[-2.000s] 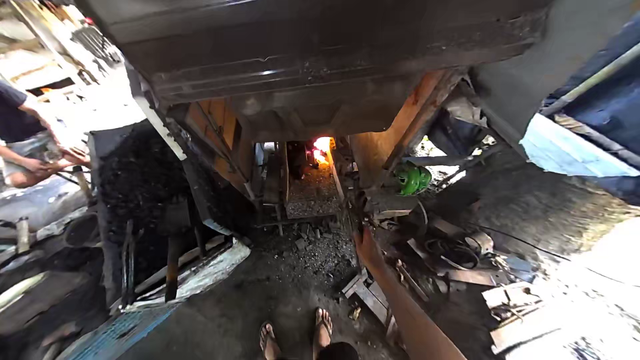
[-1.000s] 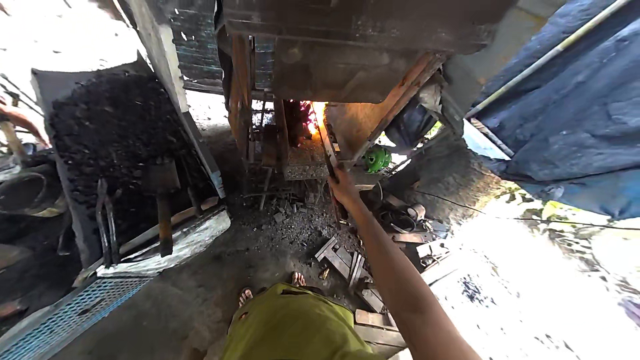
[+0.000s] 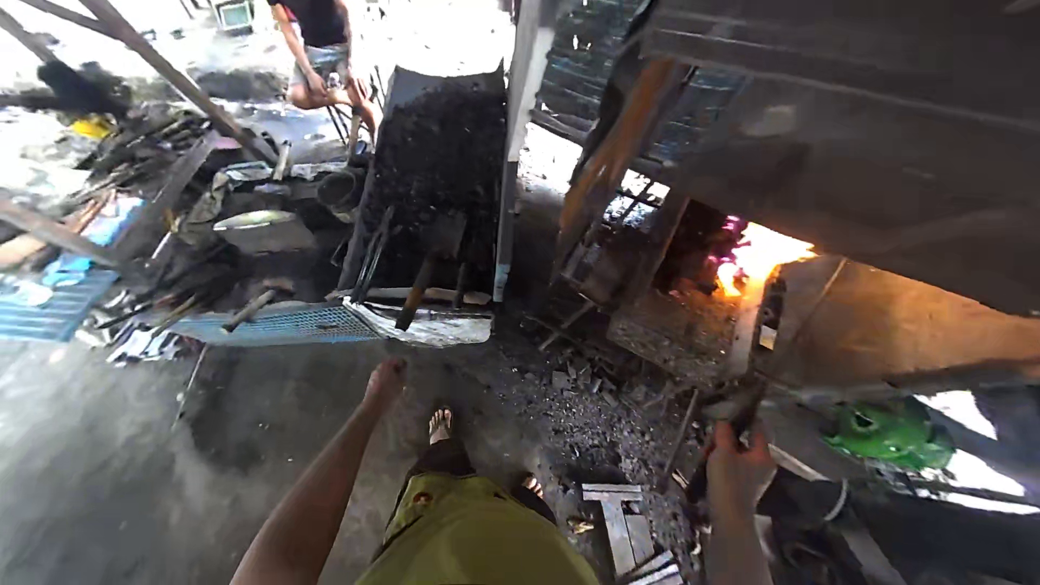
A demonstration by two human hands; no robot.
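Note:
My right hand (image 3: 738, 459) is closed on the dark near end of a long bar or tool (image 3: 746, 329), whose far part runs up toward the bright forge fire (image 3: 751, 256). What lies at its far end is lost in the glare. My left hand (image 3: 385, 380) hangs over the floor at centre left, near the front edge of the coal bin; its fingers are too small and blurred to read. Several hammers or tools with wooden handles, one of them a hammer (image 3: 418, 292), rest in the coal bin (image 3: 496, 211).
A green blower-like housing (image 3: 890, 435) sits right of my right hand. A low wooden stool or frame (image 3: 619, 520) stands by my feet, with rubble (image 3: 593, 406) around. Scrap and tools (image 3: 260, 231) are piled at left. A seated person (image 3: 321, 57) is beyond the bin. A metal hood overhangs the fire.
The view has swung left, and my left hand has come into sight. My right hand still holds the long bar at the fire. The flames look larger and brighter.

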